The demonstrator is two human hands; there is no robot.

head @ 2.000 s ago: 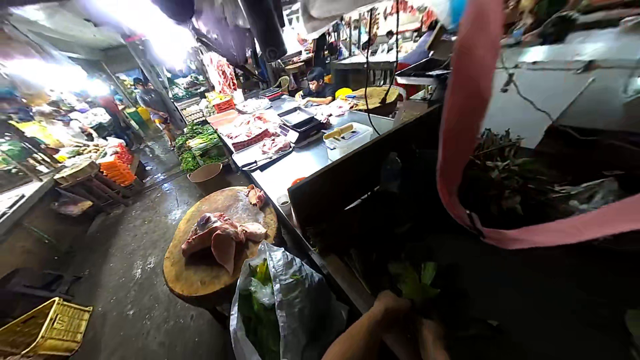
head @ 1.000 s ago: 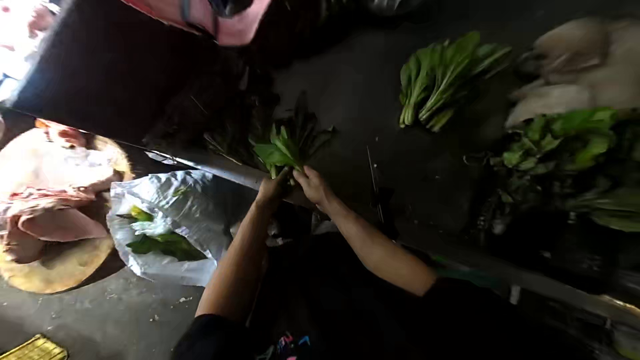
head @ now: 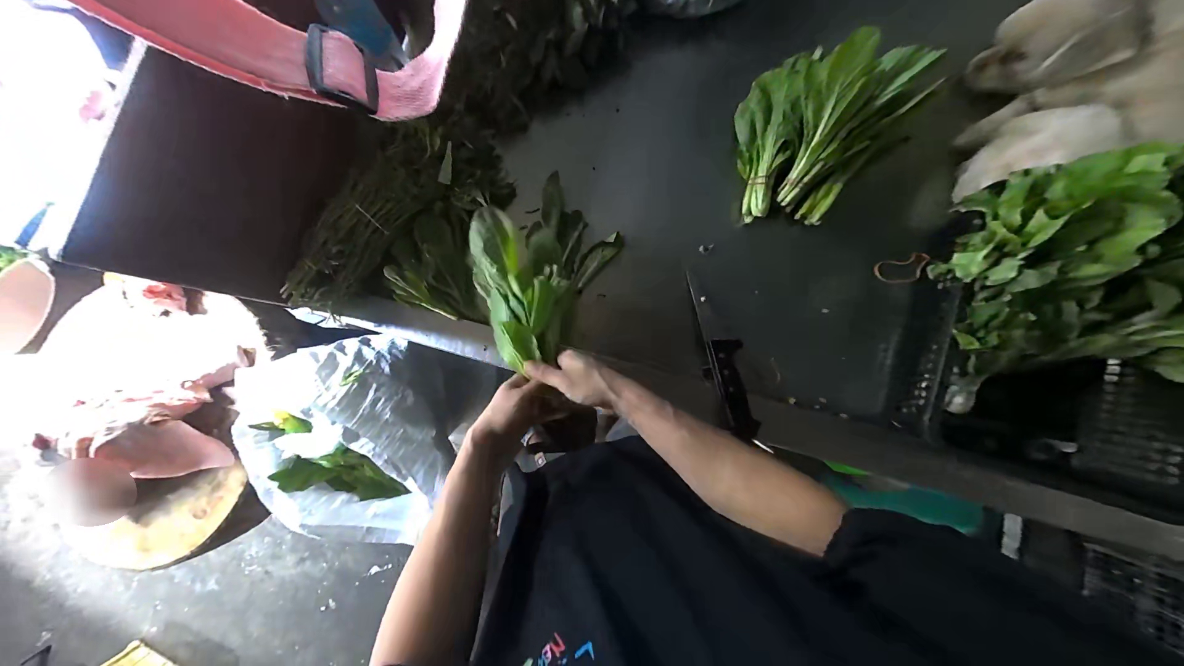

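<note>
Near the dark table's front edge my left hand (head: pixel 509 407) grips the stem end of a bunch of leafy greens (head: pixel 521 287). My right hand (head: pixel 583 377) meets it there, its thumb and fingers closed on the same stems. The bunch points away from me, and its lower stems are hidden by my fingers. Just beyond it, more dark greens (head: pixel 435 268) lie on the table. A knife with a black handle (head: pixel 731 384) rests at the table edge, right of my hands. Farther back on the right are tied bunches of greens (head: pixel 823 129).
Left of me, a white plastic bag (head: pixel 342 407) holds leaves, beside a round wooden block (head: pixel 176 527) with raw meat. At right stand a black plastic crate (head: pixel 1017 407) under leafy greens and a light-furred animal (head: pixel 1064 102). A rubber band (head: pixel 902 268) lies near the crate. A pink strap (head: pixel 268 55) hangs overhead.
The view has swung down and right from the market aisle onto the table. One second ago both hands were also at the bunch's stems.
</note>
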